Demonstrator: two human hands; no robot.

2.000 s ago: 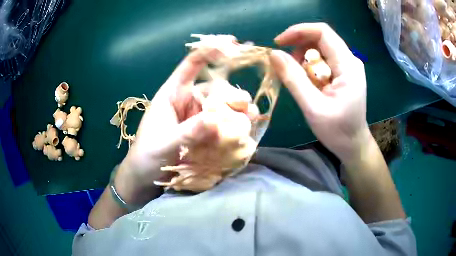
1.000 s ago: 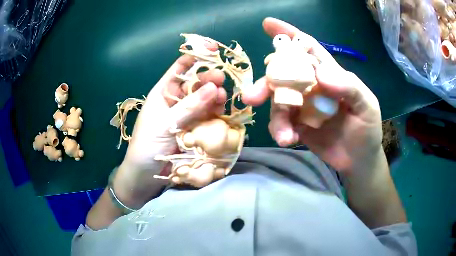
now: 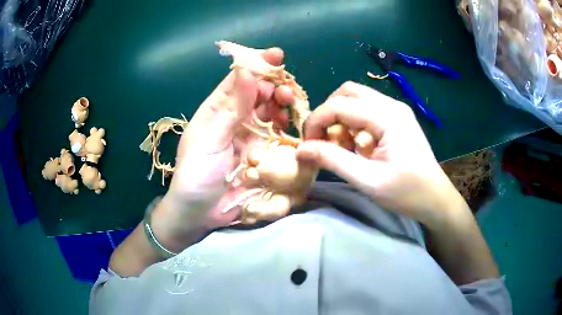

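Observation:
My left hand (image 3: 209, 141) holds a peach molded sheet (image 3: 280, 169) with figure parts still joined by webbing; its upper strip runs over my fingers. My right hand (image 3: 376, 147) pinches the right edge of the sheet with thumb and finger. Peach figure parts (image 3: 365, 143) are tucked in its curled fingers; how many is hidden. The blue-handled side cutters (image 3: 403, 77) lie on the table beyond my right hand, handles spread, with a thin peach scrap (image 3: 376, 75) beside them.
Several loose figures (image 3: 92, 144) lie on the dark green table (image 3: 203, 24) at left, with scrap webbing (image 3: 163, 147) nearer. A clear bag of parts (image 3: 517, 61) is upper right, dark crumpled film (image 3: 37, 37) upper left. Tan scraps (image 3: 471, 178) lie below the right edge.
My right hand has turned from showing the figure parts in its palm to pinching the sheet's edge, moving lower and left. The side cutters are now uncovered. My left hand still holds the sheet.

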